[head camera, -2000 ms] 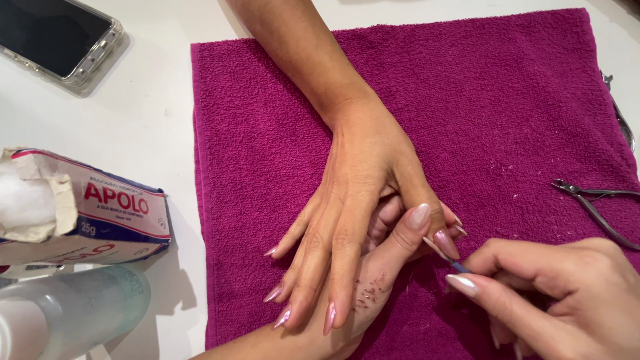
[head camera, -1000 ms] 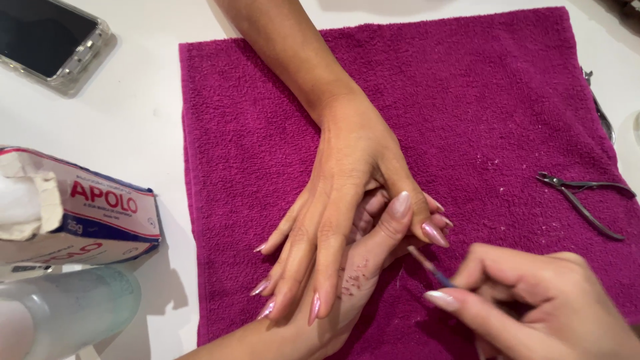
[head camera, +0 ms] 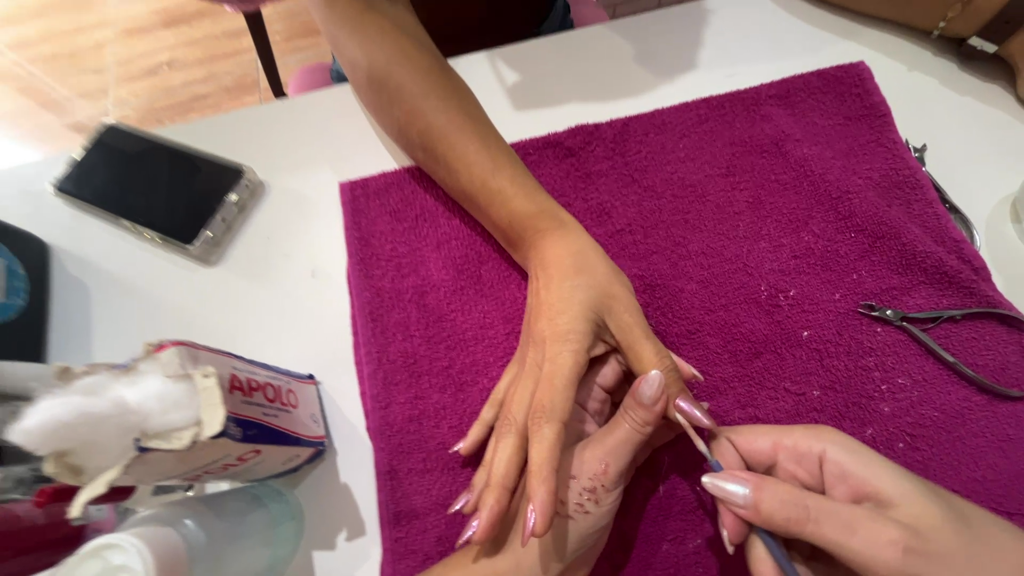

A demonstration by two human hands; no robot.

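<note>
Another person's hand (head camera: 568, 320), with pink shiny nails, lies palm down over a magenta towel (head camera: 744, 184). Beneath it, my left hand (head camera: 600, 472) grips that person's thumb between my thumb and fingers; polish-like marks dot the skin near my wrist. My right hand (head camera: 824, 496) pinches a thin stick-like tool (head camera: 712, 458) with a blue handle and a pale tip. That tip touches or lies very close to the side of the person's thumbnail (head camera: 694, 412). Part of the handle is hidden by my fingers.
Cuticle nippers (head camera: 904, 318) lie on the towel at right, with another metal tool (head camera: 948, 196) at its edge. On the white table (head camera: 304, 296) are a phone (head camera: 152, 186), an opened box (head camera: 272, 400) of cotton (head camera: 112, 412) and a translucent bottle (head camera: 232, 528). Another forearm rests at top right.
The tool's tip stood a little away from the other person's thumbnail one second ago; now it is at the nail's side. The view has shifted, showing more of the table's far edge and the floor.
</note>
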